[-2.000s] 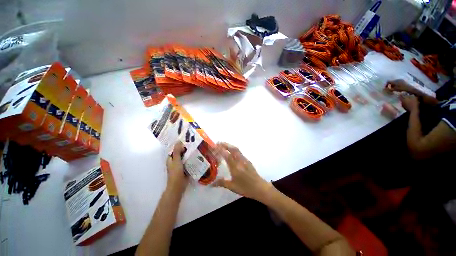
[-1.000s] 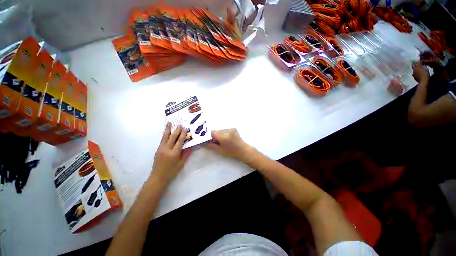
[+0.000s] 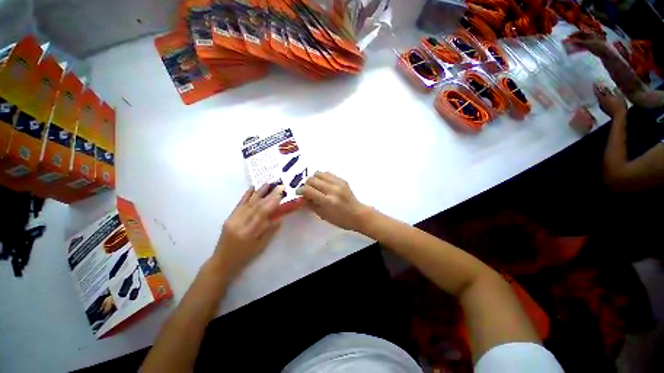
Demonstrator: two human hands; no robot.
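Note:
A retail box [image 3: 271, 162] stands or lies on the white bench in front of me, its white printed back facing me. My left hand [image 3: 251, 218] has its fingertips on the box's near left edge. My right hand [image 3: 331, 200] has its fingertips at the near right corner. A strip of orange shows at the near edge between my hands. The box's far end is uncovered. The contents of the box are hidden.
Another box [image 3: 113, 273] lies at the left, below a row of filled boxes [image 3: 54, 131] and black parts [image 3: 18, 233]. Flat cartons [image 3: 255, 40] fan out by the wall. Coiled cables [image 3: 462, 107] in clear trays are at the right, near another person's arms [image 3: 619, 138].
The open box with orange cable showing at its end now has its white back up and no cable visible. My right fingers have moved from its side onto the near corner.

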